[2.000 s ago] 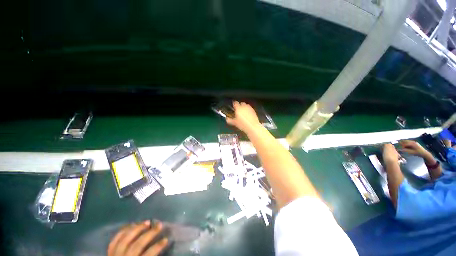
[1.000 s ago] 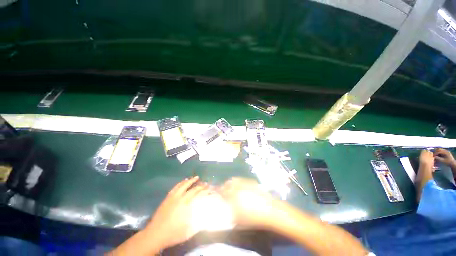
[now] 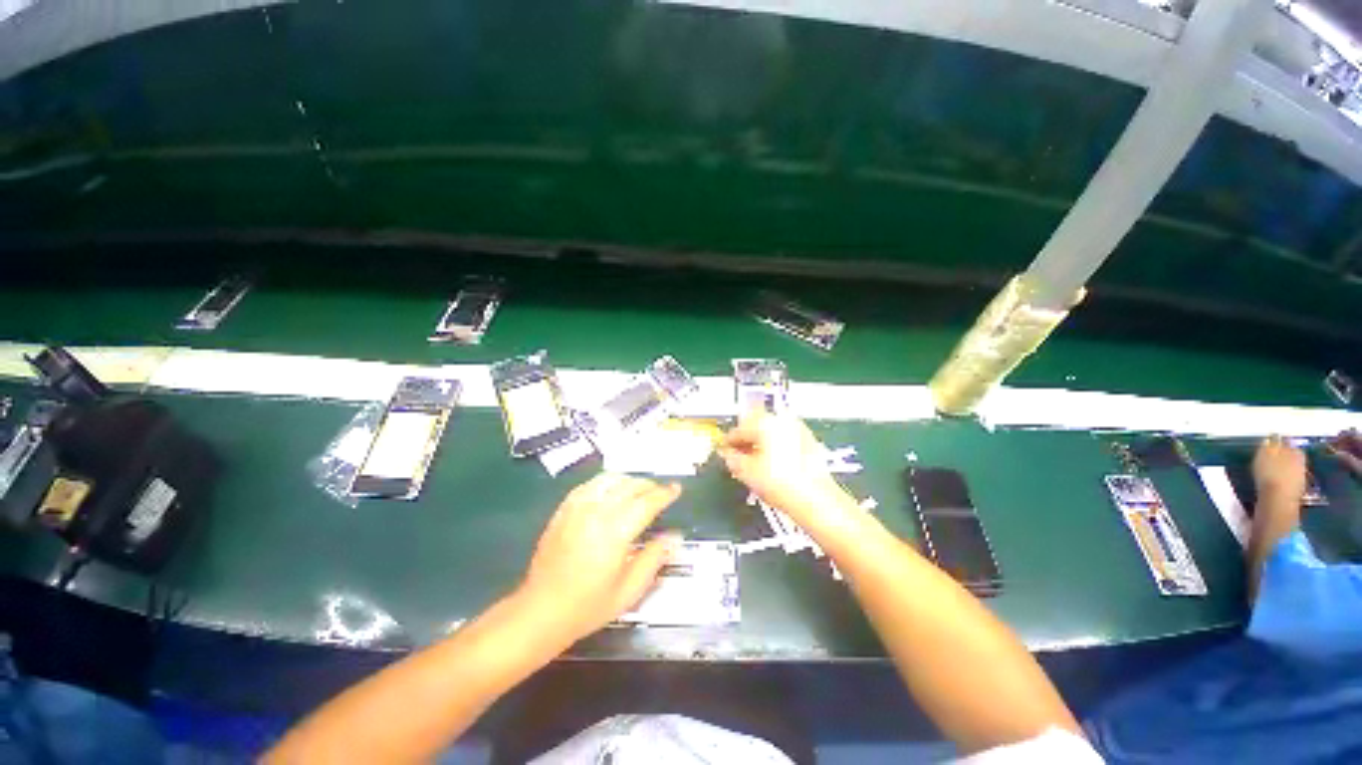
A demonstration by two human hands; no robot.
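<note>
A silver-white phone frame (image 3: 708,586) lies on the green mat at the front centre and glares white. My left hand (image 3: 598,550) is at its left end, thumb and fingers on it, covering that end. My right hand (image 3: 780,460) is beyond the frame, fingertips at the right end of a flat orange-yellow piece (image 3: 693,429); whether they grip it is not clear. White sheets (image 3: 642,450) lie beside that piece. White paper strips (image 3: 822,526) lie in a pile, partly under my right hand and forearm.
Part-assembled phones (image 3: 403,441) (image 3: 532,411) lie at left, open frames (image 3: 642,398) (image 3: 760,384) at centre. A black phone (image 3: 953,526) lies right of the strips, another open frame (image 3: 1155,538) farther right. A black device (image 3: 135,486) stands left. A neighbour's hand (image 3: 1279,471) is at right. A pole (image 3: 1105,194) rises beyond.
My hands, together over the glaring frame a second ago, are now apart. The right has reached forward to the orange-yellow piece; the left stays at the frame. The view has shifted, showing more of the black device.
</note>
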